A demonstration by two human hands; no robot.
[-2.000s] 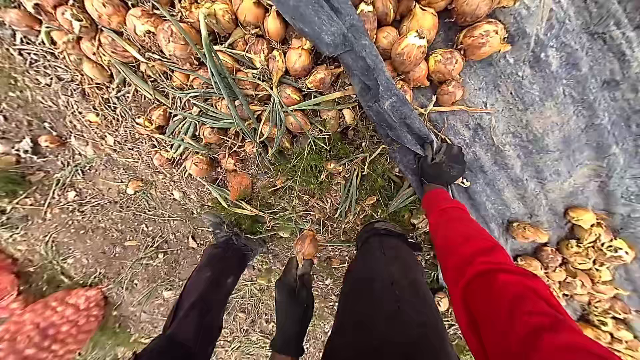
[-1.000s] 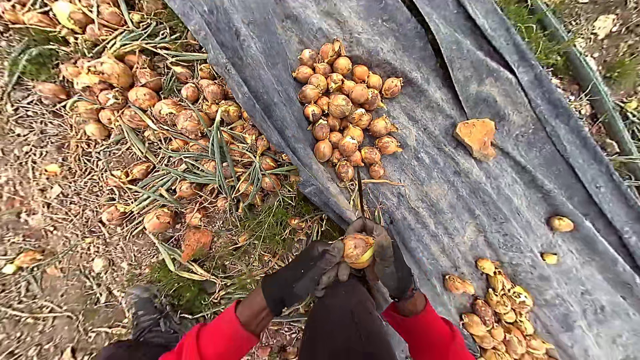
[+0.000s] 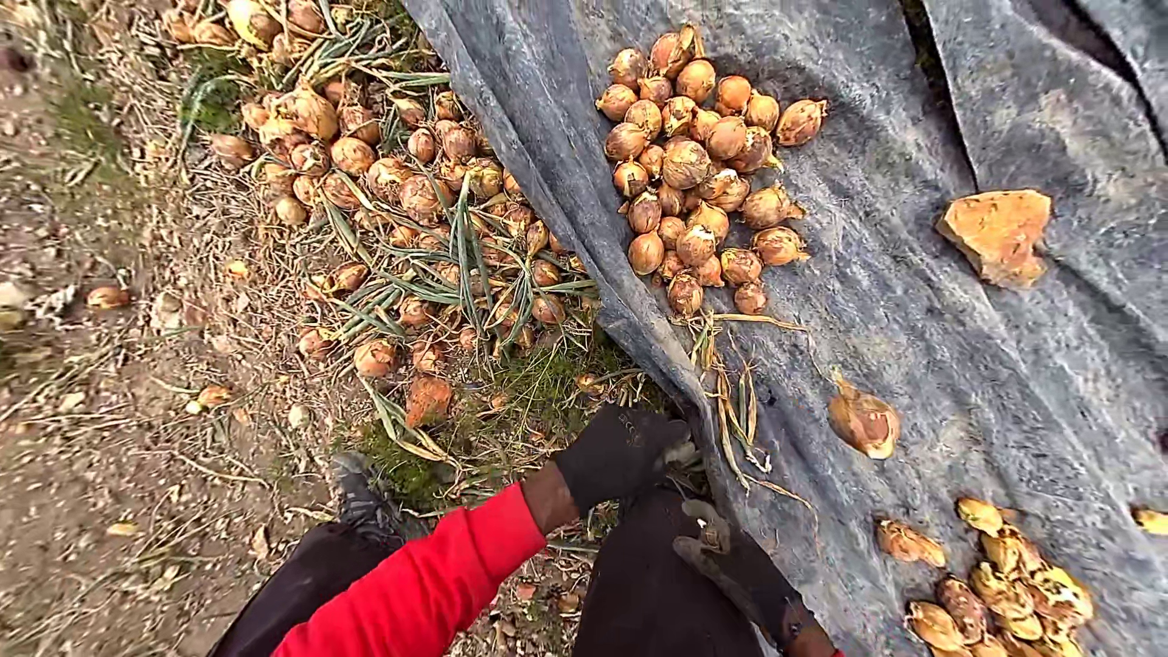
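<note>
My left hand [image 3: 625,456], in a dark glove, reaches over the tarp's near edge, its fingers curled low beside my leg; what lies under them is hidden. My right hand [image 3: 739,561], also gloved, is just below and to the right, fingers bent towards the left hand. Whether either holds anything is unclear. A single onion [image 3: 865,422] lies on the dark tarp [image 3: 912,347], up and right of my right hand. A cluster of trimmed onions [image 3: 686,164] sits further up the tarp. Cut stalks [image 3: 730,411] lie between the cluster and my hands.
Onions with green and dry leaves [image 3: 429,196] are heaped on the soil left of the tarp. A flat orange stone [image 3: 999,235] rests on the tarp. Peeling, yellowish onions [image 3: 1013,584] form another pile at lower right. My legs and a shoe [image 3: 370,502] are below.
The onion held between my hands one second ago is out of them, and a single onion now lies on the tarp to the right. My hands have parted slightly.
</note>
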